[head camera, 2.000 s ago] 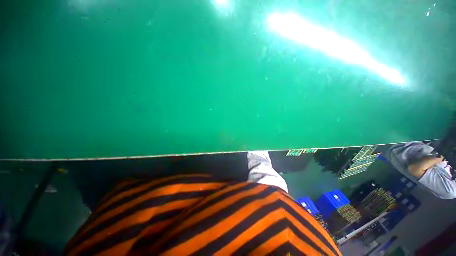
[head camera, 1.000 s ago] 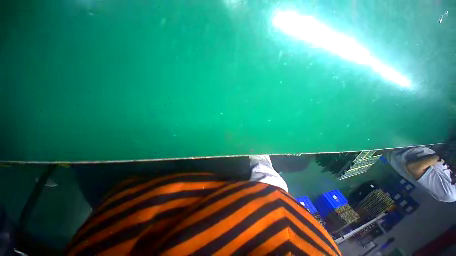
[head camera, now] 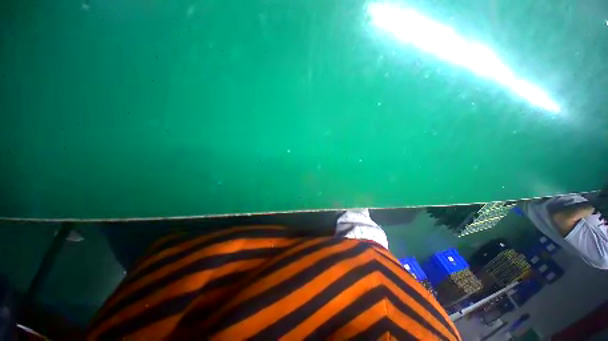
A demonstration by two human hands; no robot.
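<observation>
The glossy green bench [head camera: 220, 120] lies nearest in front of me and fills the upper part of the view. A long white lamp glare crosses its right side. My orange and black striped clothing [head camera: 287, 293] is below its front edge. A pale cloth-like piece [head camera: 361, 228] shows between the clothing and the bench edge; I cannot tell what it is. Neither my left hand nor my right hand is visible.
Blue bins [head camera: 448, 264] stand low at the right, beside racked board stacks [head camera: 507, 268]. Another rack of boards [head camera: 487, 216] shows just below the bench edge. Another person's bent arm [head camera: 572, 216] with pale clothing is at the far right. A dark bench leg [head camera: 48, 263] is at the left.
The view has shifted slightly, so the bench edge sits a little lower and the glare further right. Small green boards seen earlier below the bench edge no longer show.
</observation>
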